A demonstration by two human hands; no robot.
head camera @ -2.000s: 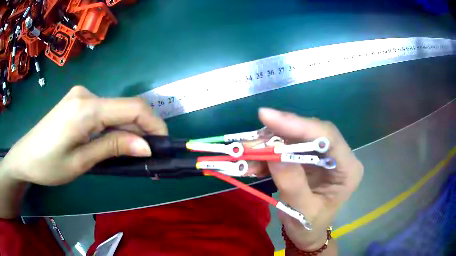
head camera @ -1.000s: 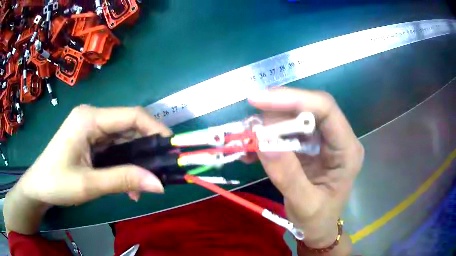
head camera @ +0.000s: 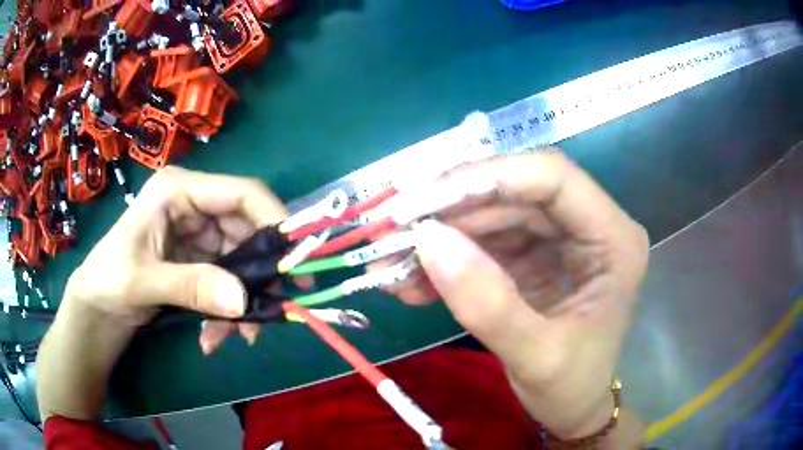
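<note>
My left hand (head camera: 167,255) holds several black cables by their black jacketed ends (head camera: 255,264), just left of the middle. Red and green cores with white marker sleeves and ring terminals fan out to the right. My right hand (head camera: 528,264) pinches some of the red and green cores near their terminals with thumb and fingers. One red core (head camera: 343,349) points down and right, outside the right hand's grip. A short core with a ring terminal (head camera: 352,318) is also free. Glare hides the terminals between the right fingertips.
A pile of orange connectors (head camera: 198,101) with short leads lies at the upper left. A steel ruler (head camera: 634,83) runs along the green bench (head camera: 370,79) behind my hands. A blue edge shows at the top. More black cables (head camera: 22,325) lie at the left.
The cores were held close together and are now spread apart, with two green ones showing. The left hand has turned the cable ends. The view has shifted, showing more of the orange pile.
</note>
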